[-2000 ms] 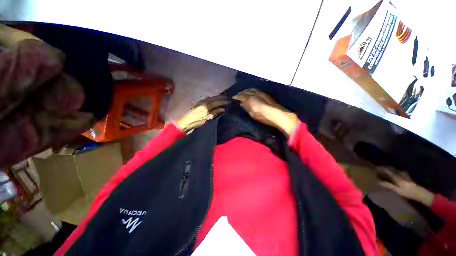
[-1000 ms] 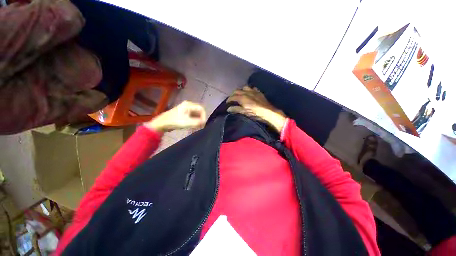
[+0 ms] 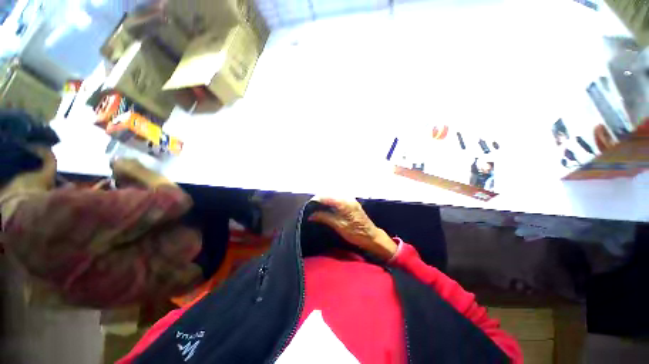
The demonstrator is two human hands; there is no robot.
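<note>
My right hand (image 3: 352,224) is at the raised front hem of the black vest (image 3: 285,274), at the table's front edge. Its fingers are bent over the dark cloth and appear to hold it; the fingertips are partly hidden. My left hand is not visible; only part of the left red sleeve shows beside the vest. A white and orange retail carton (image 3: 445,167) lies on the white table (image 3: 320,114), beyond my right hand. A short dark blue stick-like piece (image 3: 392,148) lies at its left end.
A person in a patterned reddish sleeve (image 3: 99,234) works at the left. Open brown cartons (image 3: 220,67) and orange boxes (image 3: 139,131) stand at the table's left. Another printed carton (image 3: 615,153) is at the right. An orange stool (image 3: 231,266) is below the table, partly hidden.
The view has swung up towards the table, bringing the brown cartons into sight. My left hand has dropped out of sight. My right hand is still at the vest hem.
</note>
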